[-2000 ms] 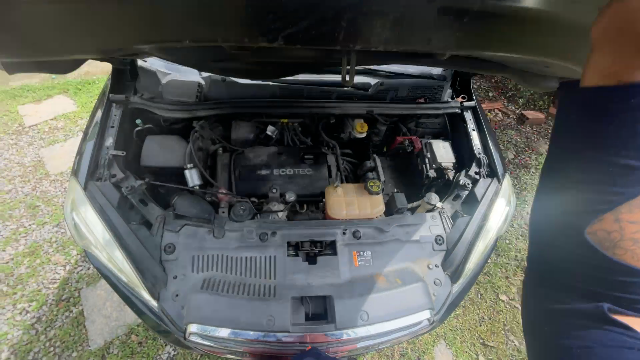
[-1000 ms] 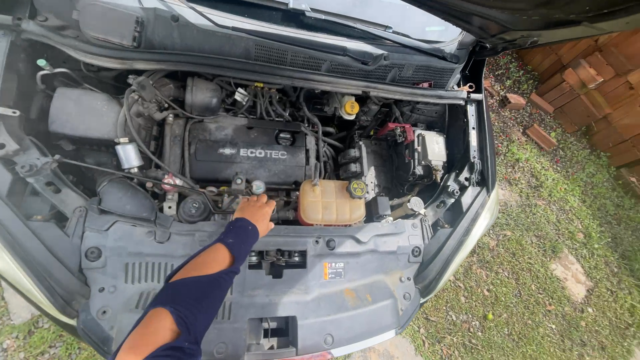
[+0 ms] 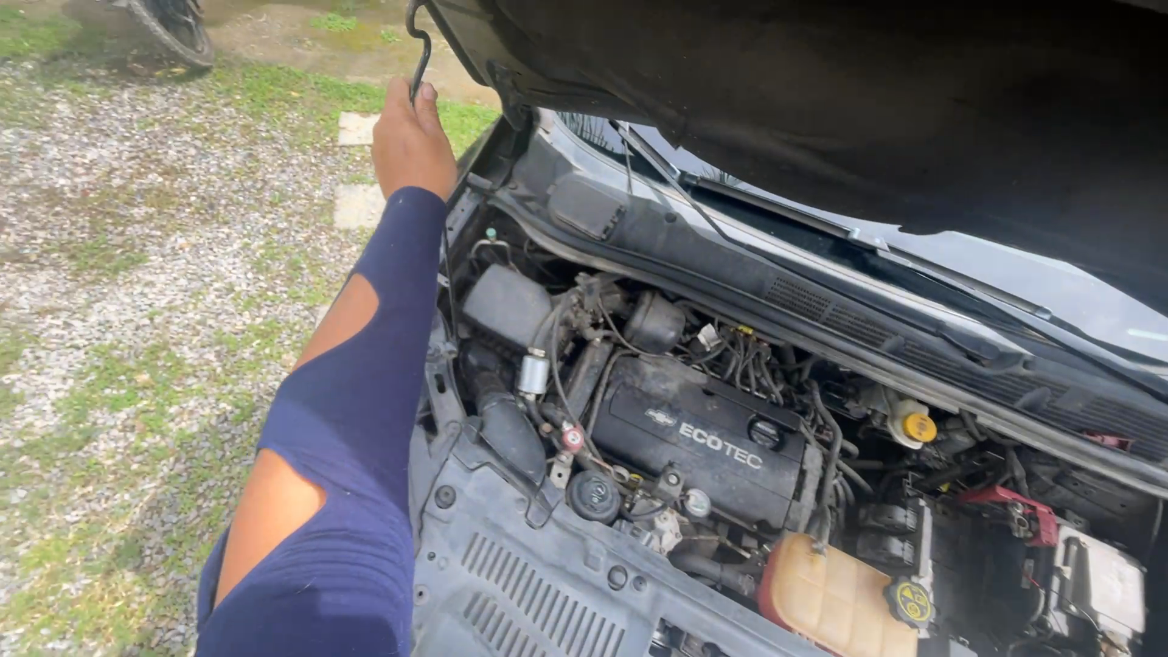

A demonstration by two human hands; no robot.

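Note:
My left hand reaches up past the car's front left corner in the view, its fingers closed around the black metal hood prop rod. The rod runs up toward the edge of the raised hood; its lower part is mostly hidden behind my hand and sleeve. Below and right of my hand lies the engine bay, with the black engine cover, the tan coolant reservoir, the yellow brake fluid cap and the battery. My right hand is not in view.
The dark hood hangs over the upper right, above the windshield and wiper. The slotted front panel is at the bottom. Gravel and grass lie to the left, with paving slabs and a wheel beyond.
My left hand has left the engine's front, beside the coolant reservoir, and now grips the prop rod. The view has swung toward the left side of the car.

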